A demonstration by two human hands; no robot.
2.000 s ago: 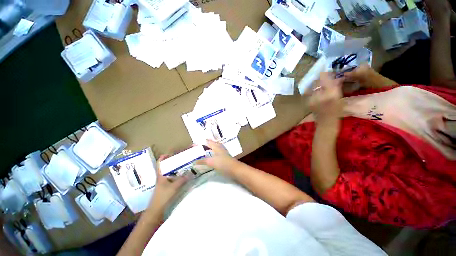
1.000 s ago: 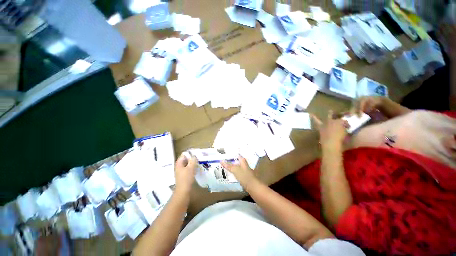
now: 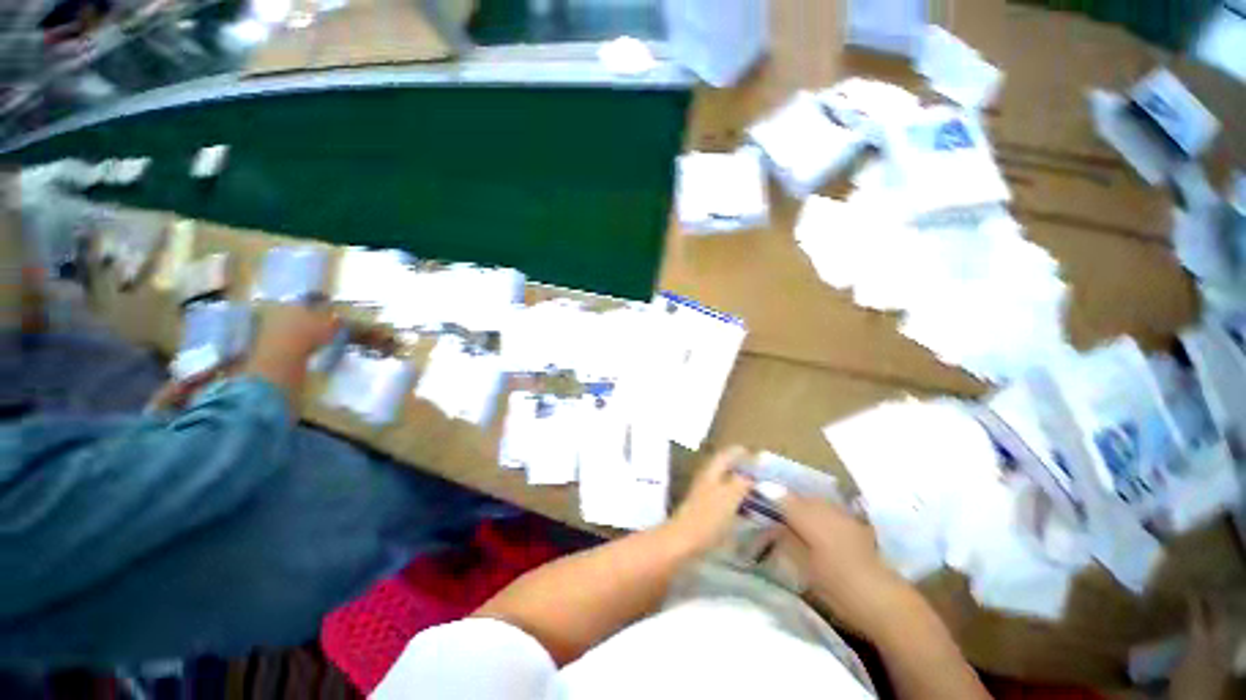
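My left hand (image 3: 713, 495) and my right hand (image 3: 820, 536) are together close in front of my body at the bench edge. They hold a white printed card (image 3: 799, 476) between them, with a dark stripe showing at the fingers. The view is blurred, and the fingers hide much of the card. Printed cards with a blue edge stripe (image 3: 700, 367) lie just left of my hands. A heap of printed cards (image 3: 902, 472) lies to the right.
White packed trays (image 3: 465, 372) stand in rows along the left. A large leaflet heap (image 3: 957, 280) and small boxes (image 3: 722, 189) lie on brown cardboard (image 3: 786, 390). A green surface (image 3: 478, 178) is beyond. A person in a blue-green sleeve (image 3: 164, 451) works at left.
The view has swung left, bringing the neighbour in the blue-green sleeve into sight and the red-clothed one mostly out. My hands have come closer together on the card, which is less spread out.
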